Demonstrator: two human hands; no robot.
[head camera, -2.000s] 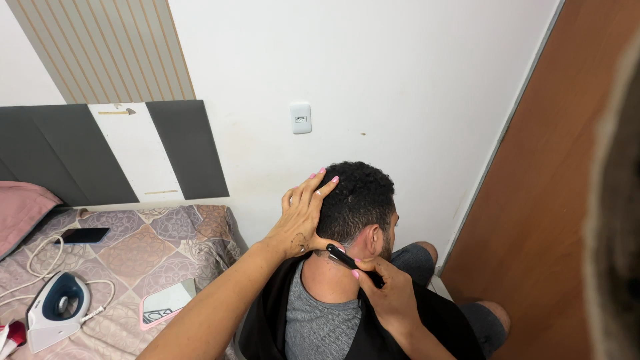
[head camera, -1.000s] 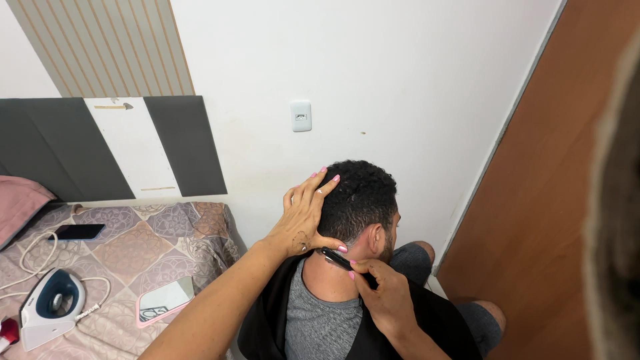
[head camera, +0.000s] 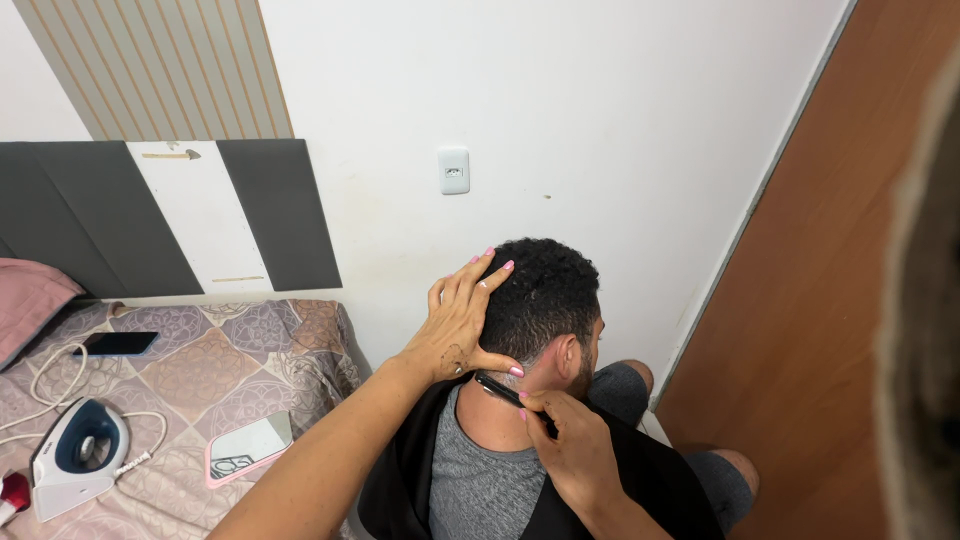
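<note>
My left hand lies spread on the back and side of a seated person's head, its thumb flat on the skin at the nape. In my right hand is a black straight razor, its head against the back of the neck just below my left thumb. Whitish residue shows at the hairline by the thumb. The person faces away to the right, in a grey T-shirt with a black cape over the shoulders. The razor's blade edge cannot be made out.
On the bed at left lie a clothes iron with its cord, a dark smartphone, a pink-edged phone or case and a pink pillow. A wall socket is ahead; a brown door stands at right.
My right hand has moved the razor slightly lower and left on the neck, and its angle has shifted a little. My left hand stays on the head.
</note>
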